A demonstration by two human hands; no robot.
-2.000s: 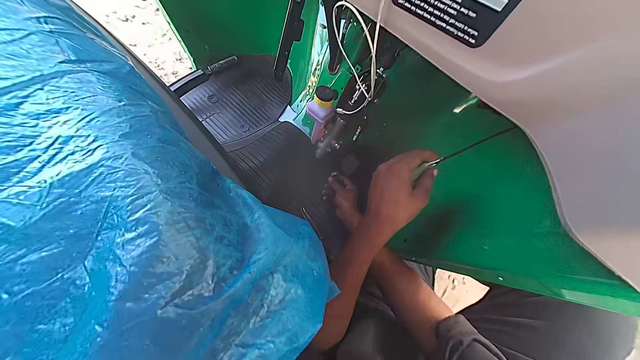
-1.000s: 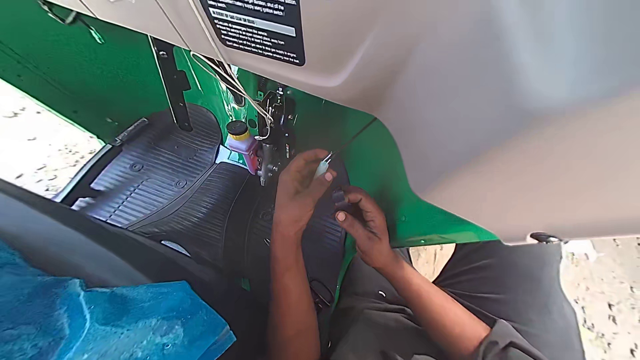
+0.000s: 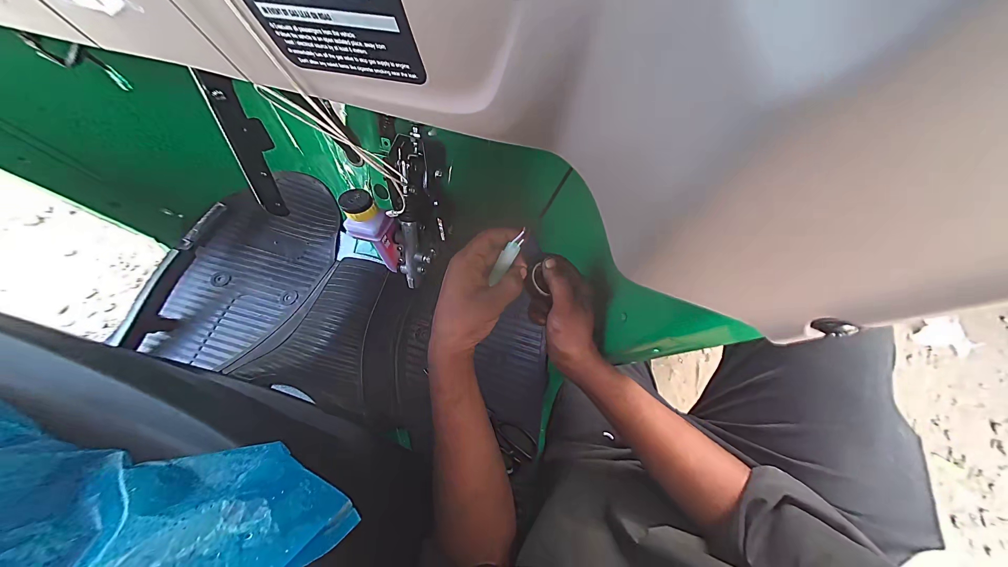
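My left hand (image 3: 476,291) pinches a pale, translucent tube-like piece (image 3: 505,261) between thumb and fingers, with thin wire-like tips at its upper end. Close beside it on the right, my right hand (image 3: 568,311) grips a small dark round object (image 3: 540,277) with a pale ring on its face; its exact kind is unclear. Both hands are above the ribbed black floor mat, in front of the green metal panel (image 3: 504,177). Left of them stands a plastic fluid reservoir (image 3: 370,228) with pinkish fluid, a yellow collar and a black cap, next to a black pedal mechanism (image 3: 413,209).
Pale cables (image 3: 339,130) run down from under the beige dashboard panel (image 3: 504,71), which bears a printed warning label. A black metal bracket (image 3: 244,146) stands over the ribbed floor mat (image 3: 268,268). A dark seat edge and blue plastic sheet (image 3: 197,504) lie at lower left.
My hands, earlier crossed near a thin dark line on the green panel, are now side by side. The view has shifted right, and the blue sheet fills less of it.
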